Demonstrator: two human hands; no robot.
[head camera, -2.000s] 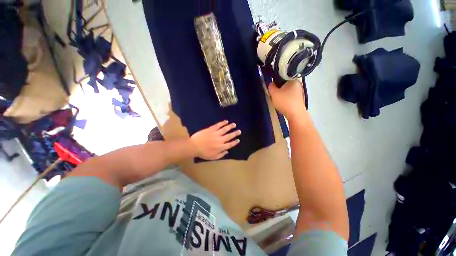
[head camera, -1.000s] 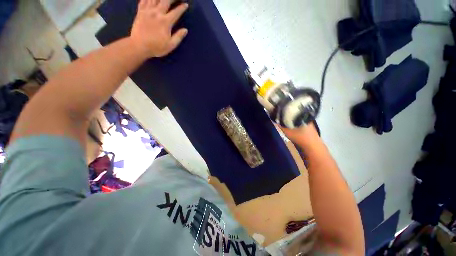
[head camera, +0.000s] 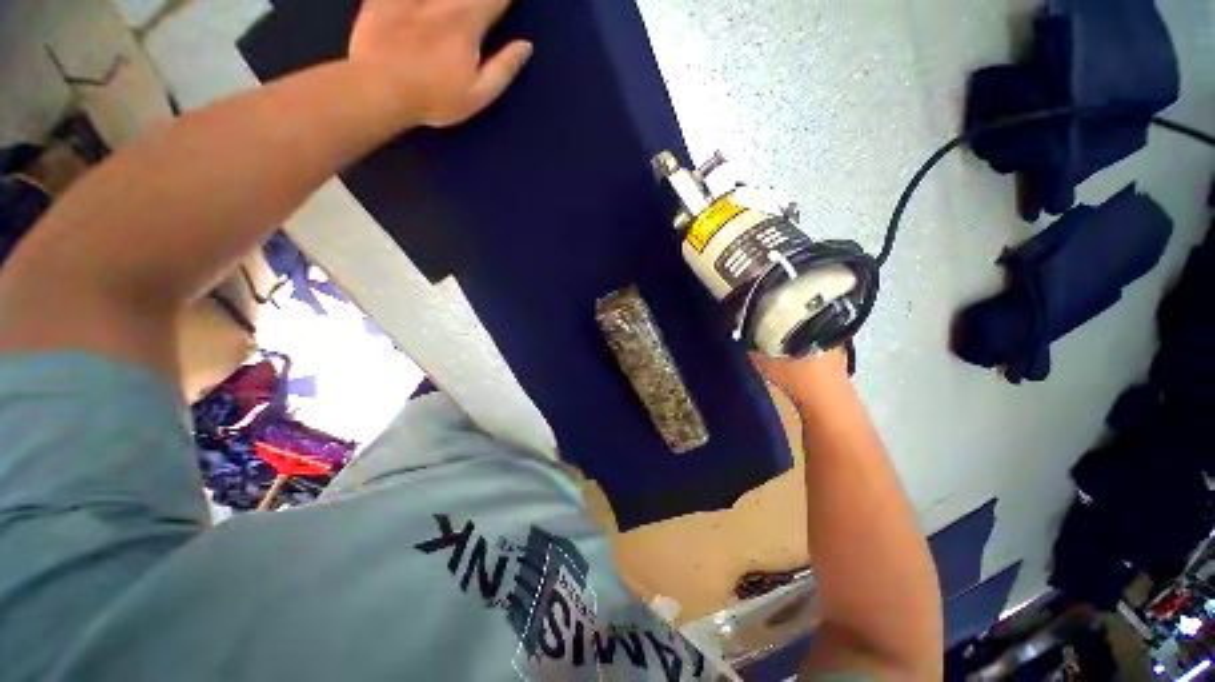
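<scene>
A long navy fabric lay (head camera: 533, 200) runs from the top of the view towards me. The tape-wrapped cloth weight (head camera: 652, 369) lies on its near part. The electric cutter (head camera: 773, 273), with a yellow label, stands at the lay's right edge; its blade is hidden. My right hand (head camera: 804, 369) is behind the cutter's motor head and holds it, the fingers mostly hidden. My left hand (head camera: 440, 60) lies flat on the fabric at the top, partly cut off by the frame edge, holding nothing.
Dark folded fabric bundles (head camera: 1066, 280) lie on the pale table to the right, with the black cord (head camera: 919, 187) crossing the upper one. Brown paper (head camera: 720, 553) and dark-handled shears (head camera: 773, 582) are near my body. Offcuts lie on the floor at left.
My left hand has moved from the lay's near end to its far part. The weight and lay sit nearer to me in view. The cutter stays at the lay's right edge, lower in view.
</scene>
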